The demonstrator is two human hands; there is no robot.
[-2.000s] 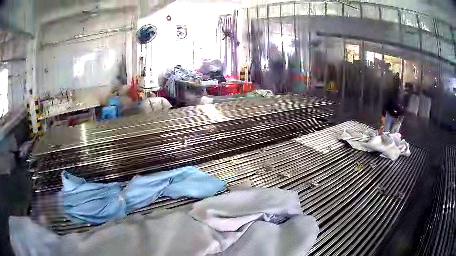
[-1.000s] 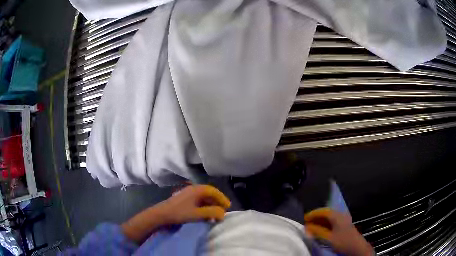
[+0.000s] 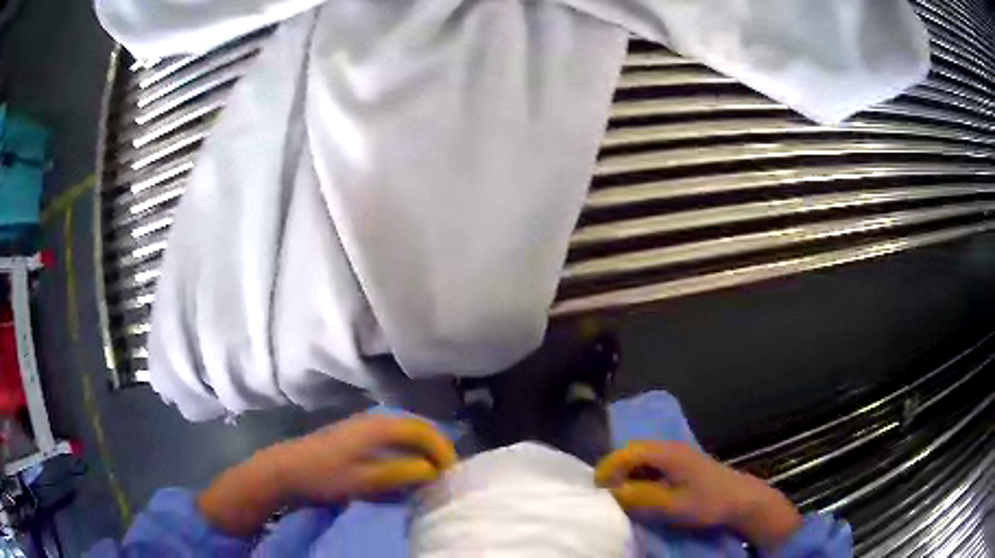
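A white to pale grey cloth panel [image 3: 447, 196] lies over the slatted metal rack [image 3: 753, 164]. Its folds hang over the rack's near edge towards me. A white cloth bundle [image 3: 524, 507] is close against my body at the bottom. My left hand [image 3: 355, 463] is at the bundle's left side, fingers curled, tips at its edge. My right hand [image 3: 682, 488] is at its right side, fingers bent, tips near its edge. Both hands have yellow-orange finger covers and are slightly blurred. I cannot tell if they grip the bundle. Neither hand touches the panel.
My feet [image 3: 535, 395] are on the dark floor just below the panel's hanging edge. Another slatted rack [image 3: 927, 436] is at the lower right. At the left are a teal bin [image 3: 22, 180], a white frame [image 3: 33, 360] with something red behind it, and a yellow floor line [image 3: 82, 338].
The view has turned from the rack and room down to my body. Over the last second, both hands have come inward to the white bundle's sides. The panel lies the same way.
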